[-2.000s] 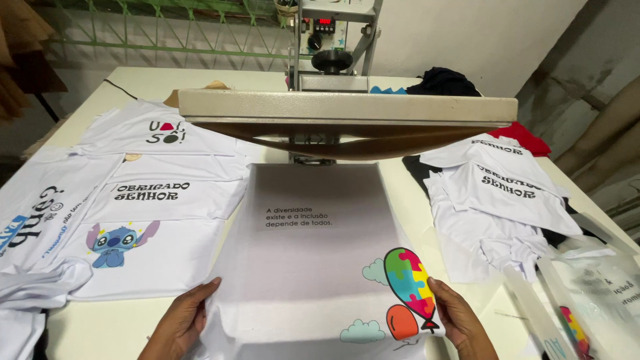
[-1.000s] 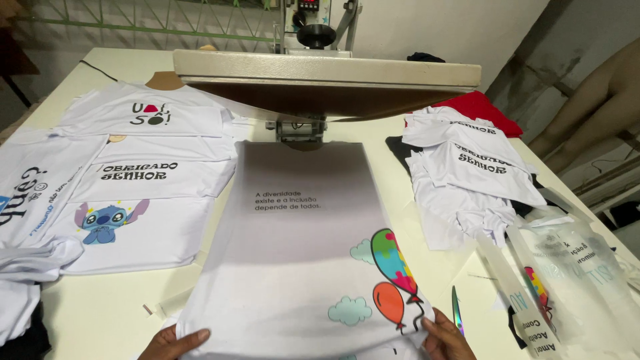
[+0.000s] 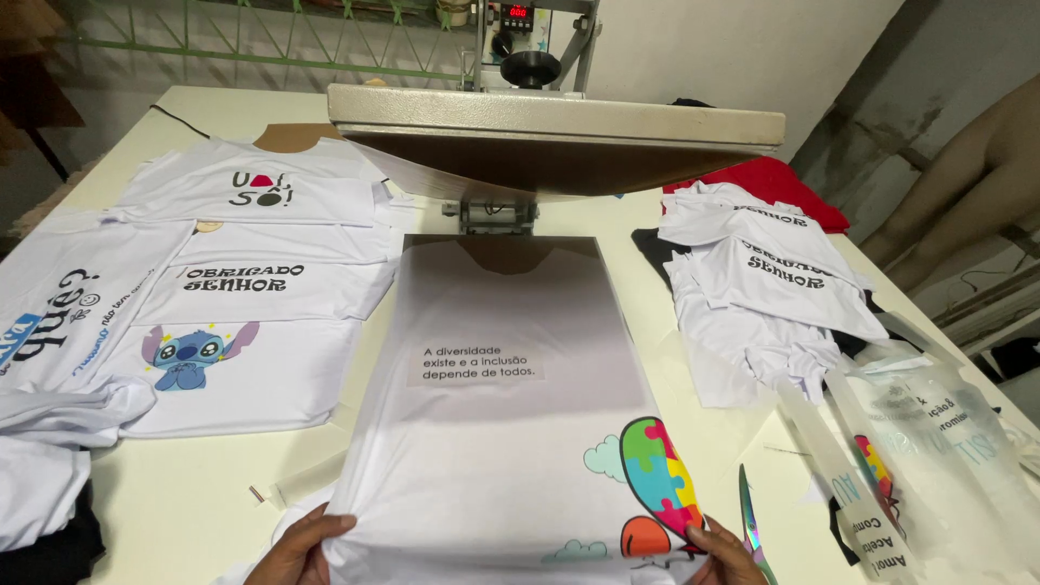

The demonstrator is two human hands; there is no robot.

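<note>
A white T-shirt (image 3: 487,455) lies stretched over the lower platen of a heat press, its neckline toward the hinge. It bears puzzle-patterned and orange balloons, clouds and a small text transfer (image 3: 478,364) on clear film. My left hand (image 3: 301,548) pinches the shirt's near left edge between thumb and fingers. My right hand (image 3: 723,552) grips the near right edge beside the puzzle balloon. The raised upper platen (image 3: 552,118) hangs tilted beyond the shirt's neckline, with a thin brown sheet sagging under it. Both hands are partly cut off by the frame's lower edge.
Folded printed white shirts (image 3: 244,366) cover the table's left side. More white shirts (image 3: 756,284) lie at the right, before a red cloth (image 3: 756,187). Scissors (image 3: 749,520) with iridescent handles rest near my right hand, beside printed transfer films (image 3: 926,455).
The view has shifted between frames. Both hands stay on the shirt's near edges, and the upper platen remains raised.
</note>
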